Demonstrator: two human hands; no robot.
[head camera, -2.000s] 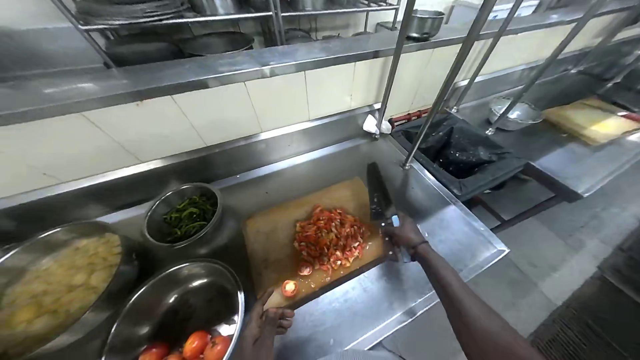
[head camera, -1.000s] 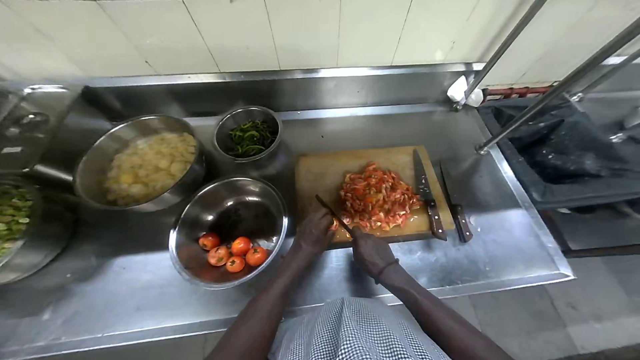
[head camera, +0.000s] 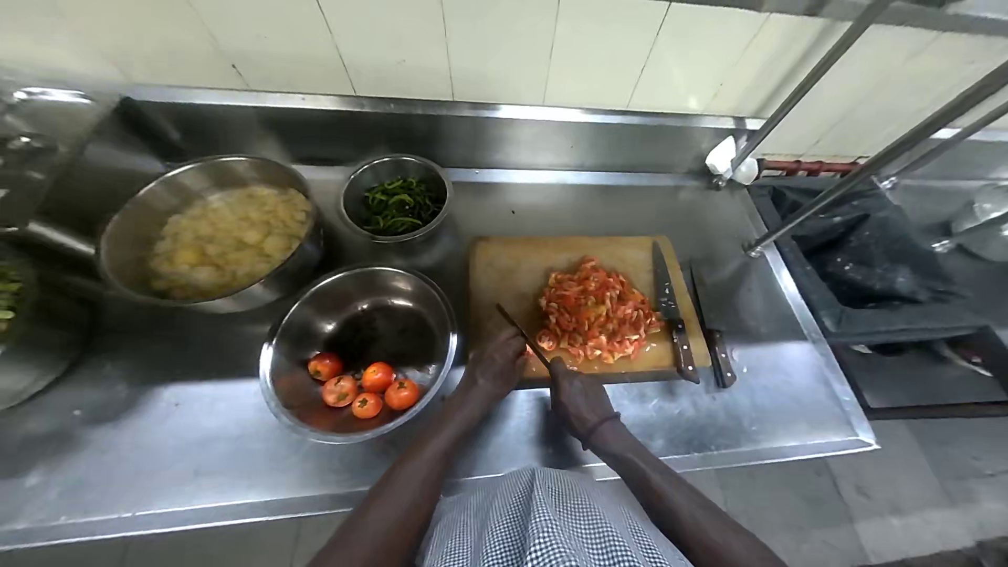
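My right hand (head camera: 579, 400) grips a narrow dark-bladed knife (head camera: 520, 331) at the near edge of the wooden cutting board (head camera: 508, 268). Beside the blade, my left hand (head camera: 498, 364) holds a piece of tomato, mostly covered by the fingers. Chopped tomato (head camera: 594, 311) lies heaped on the board, with a cut tomato slice (head camera: 546, 339) at its near left side. A chef's knife (head camera: 665, 291) rests on the board's right part, and another knife (head camera: 713, 346) lies just beyond its right edge. Several whole tomatoes (head camera: 339, 390) sit in a steel bowl (head camera: 272, 378) left of my hands.
Behind the bowl stands a smaller steel container (head camera: 352, 193) of green chillies (head camera: 400, 206). A large steel pan (head camera: 118, 236) of pale chunks is farther left, and another pot (head camera: 47, 346) at the far left edge. Metal posts (head camera: 819, 71) and a black-lined bin (head camera: 866, 244) stand right.
Two seconds ago my right hand was at a large knife on the board's right side; now it holds a narrower knife beside my left hand. The view has swung left.
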